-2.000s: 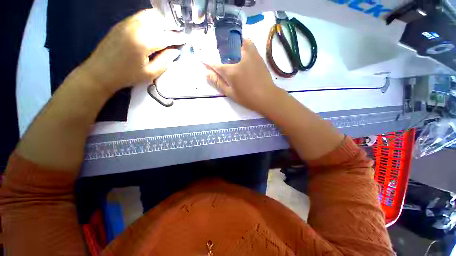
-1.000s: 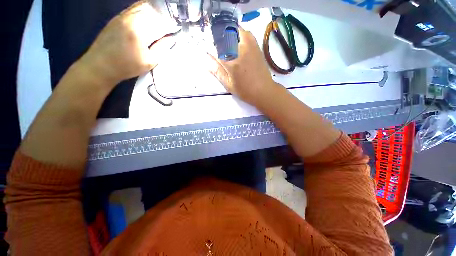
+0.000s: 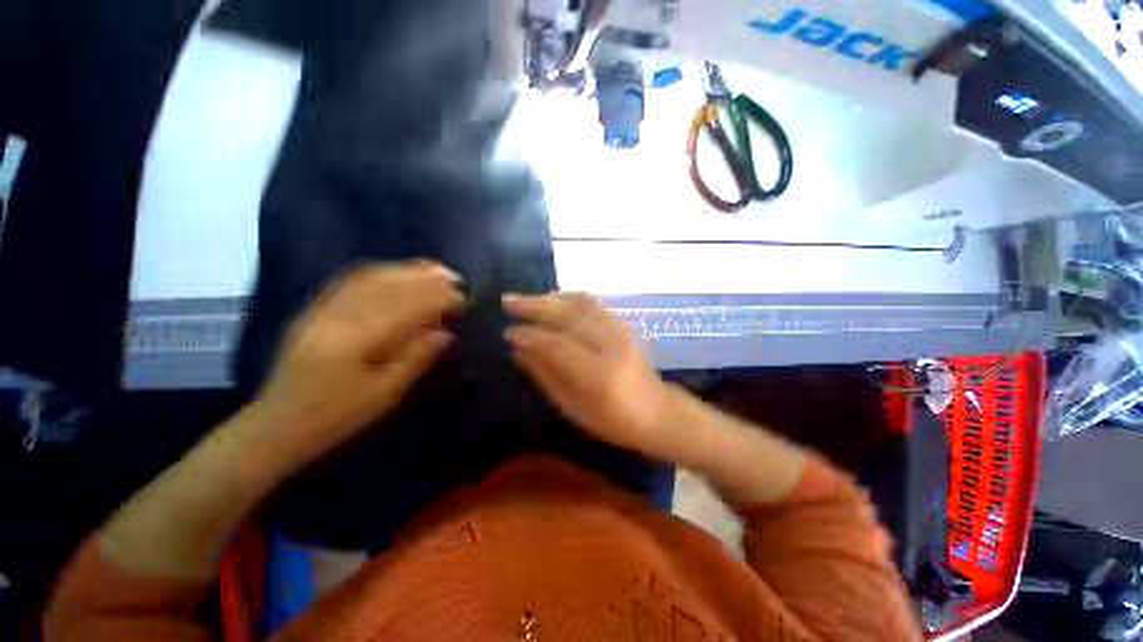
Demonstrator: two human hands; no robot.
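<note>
Black fabric point(image 3: 376, 188) runs from the top left over the table's front edge to my lap, slightly blurred. My left hand point(image 3: 364, 351) pinches it near the front edge, fingertips pointing right. My right hand point(image 3: 589, 364) pinches it just to the right, with a small gap between the two hands. The cloth between my fingertips is dark, so its edge or fold cannot be made out. The presser foot and needle area point(image 3: 564, 63) is at top centre, above and away from my hands.
Scissors point(image 3: 740, 157) lie on the white machine bed point(image 3: 865, 213), right of the blue ribbed part point(image 3: 619, 107). The machine head point(image 3: 865, 63) spans the top right. A ruler strip point(image 3: 802, 320) lines the front edge. A red basket point(image 3: 1003, 477) and clear plastic bags point(image 3: 1097, 364) are at right.
Both hands have moved from beside the needle down to the table's front edge. The black fabric has come right and toward me, over the bed and lap. The bright light at the needle is dimmer.
</note>
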